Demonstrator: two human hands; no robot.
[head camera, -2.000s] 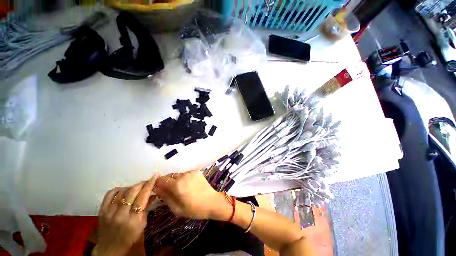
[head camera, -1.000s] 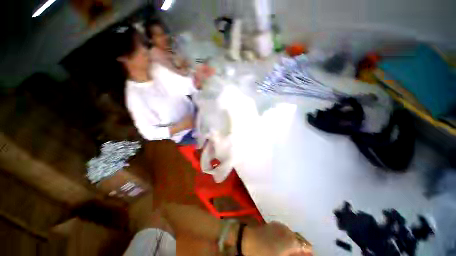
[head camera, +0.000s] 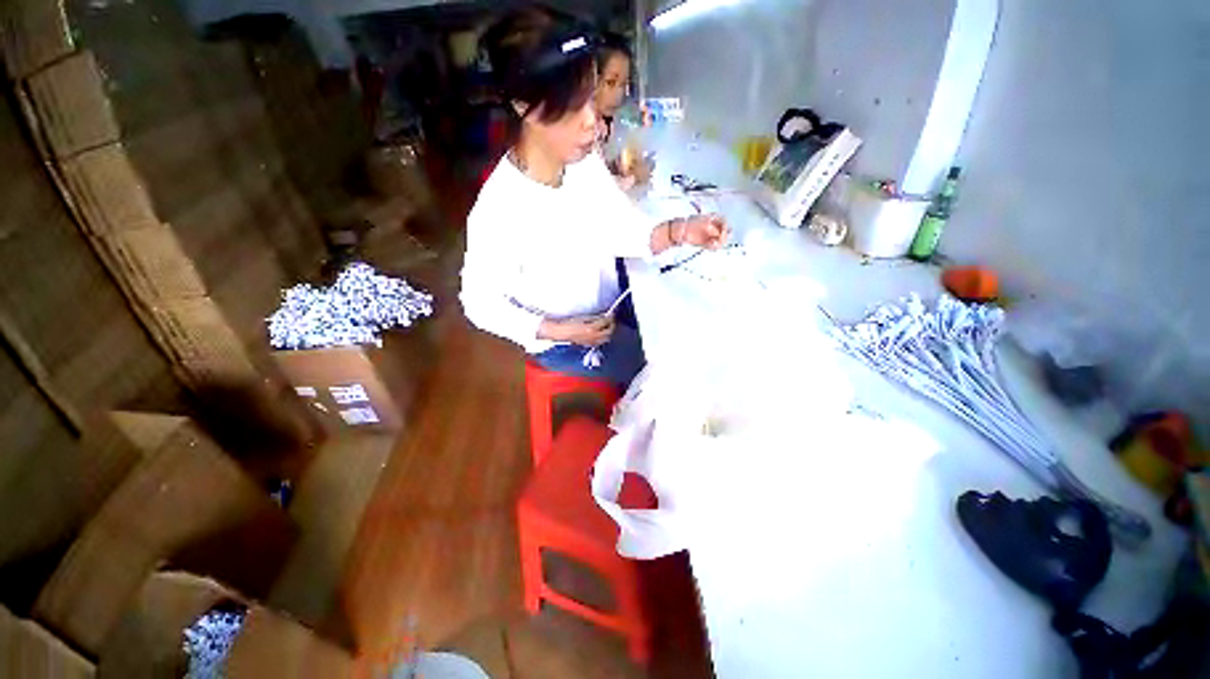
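Observation:
Neither of my hands is in view. The white bench (head camera: 823, 584) runs away from me along the wall. A tied bundle of grey-white cables (head camera: 949, 365) lies on its right side, fanned ends pointing away. A black curved item (head camera: 1038, 541) lies at the lower right, with another dark one (head camera: 1115, 650) beside it, cut off by the frame edge. A crumpled white plastic bag (head camera: 637, 484) hangs over the bench's left edge.
A person in a white top (head camera: 551, 246) sits at the bench holding a thin cable; another person is behind. Red stools (head camera: 577, 504) stand beside the bench. Cartons (head camera: 348, 385) at left hold grey-white cables. A green bottle (head camera: 937, 219) and orange bowl (head camera: 970, 283) are by the wall.
The view has swung left and up from the work spot to along the bench. My hands, the black sleeve pieces, the phones and the near cable bundle have left the picture.

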